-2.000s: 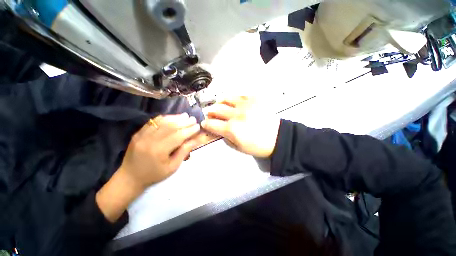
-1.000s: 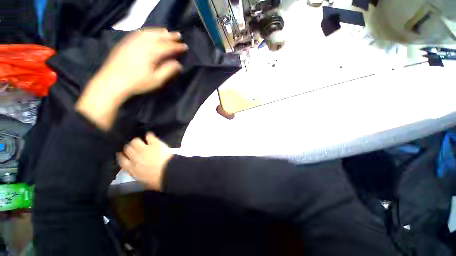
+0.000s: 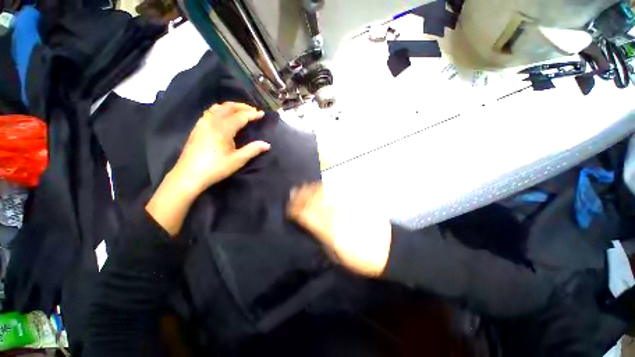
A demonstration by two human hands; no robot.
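A black garment piece lies over the left part of the white sewing table and drapes over its front edge. My left hand lies on the cloth left of the presser foot area, fingers apart, thumb away from the fingers. My right hand is at the cloth's right side near the table's front edge, blurred; whether its fingers pinch the cloth cannot be told. The sewing machine's needle area is just beyond the cloth's far edge. The needle tip itself is not clear.
Black fabric scraps lie on the white bed behind. Dark looped metal snips or similar lie at the far right. A red plastic bag is at the left, a green pack at lower left. Blue cloth hangs at the right.
The black cloth has moved right, now covering the table's front left and the tan plate. My left hand has moved down and slightly right; my right hand has moved right from the table's left edge.
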